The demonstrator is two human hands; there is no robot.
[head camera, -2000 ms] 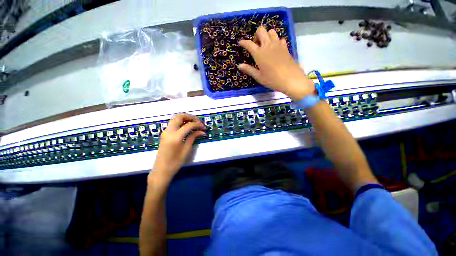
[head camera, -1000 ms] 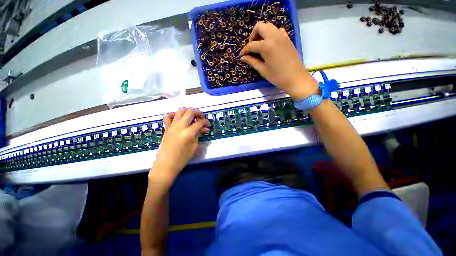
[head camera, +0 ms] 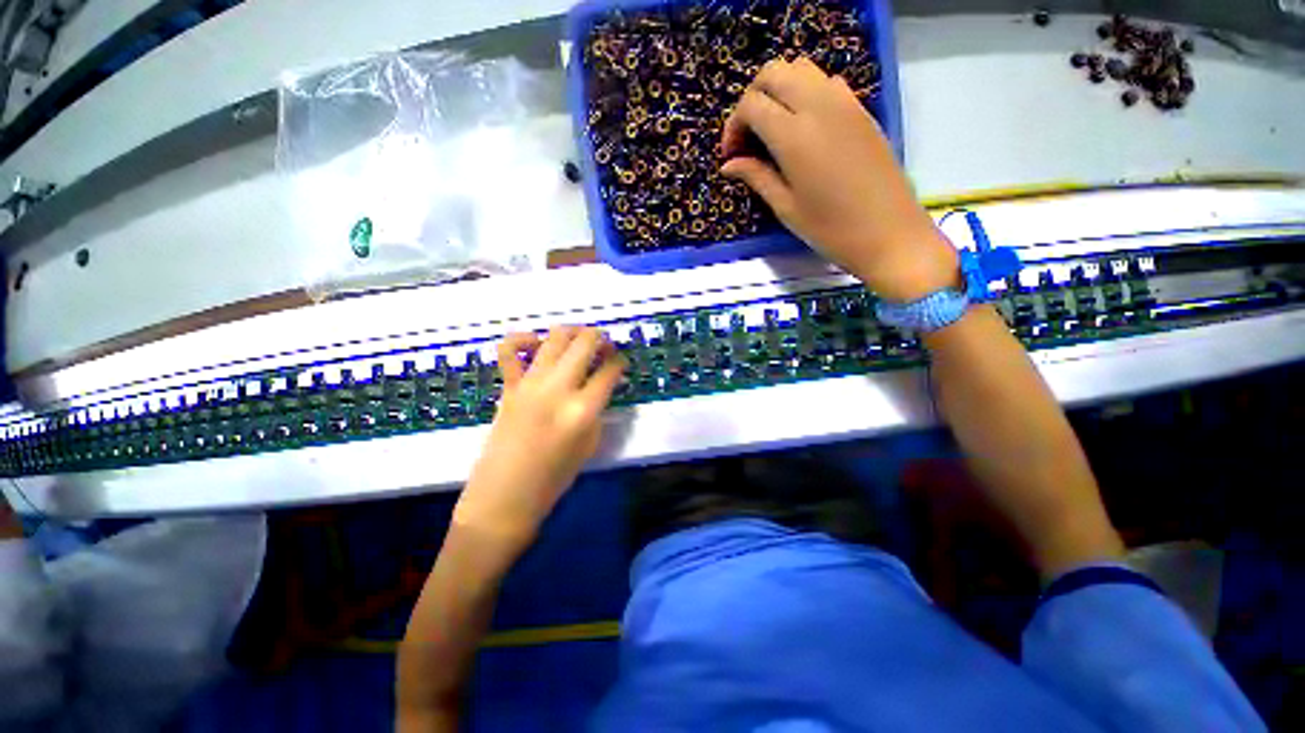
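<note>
A blue bin (head camera: 584, 136) full of small coils (head camera: 661, 143) with copper-coloured rings stands behind the board row. My right hand (head camera: 816, 158) is over the bin with thumb and forefinger close together; whether a coil is between them cannot be seen. A light blue strap with a bright blue clip (head camera: 988, 267) is on that wrist. My left hand (head camera: 555, 394) rests on the long row of green circuit boards (head camera: 716, 350), fingers bent down; its fingertips and anything in them are too unclear to tell.
A clear plastic bag (head camera: 415, 172) with a green mark lies left of the bin. Loose dark components (head camera: 1145, 65) lie to its right. A pale rail (head camera: 802, 408) edges the boards. Pale fabric (head camera: 158, 594) shows at the lower left.
My right hand was spread over the coils and its thumb and fingers have drawn together. My left hand stays at the boards. The whole view has shifted slightly.
</note>
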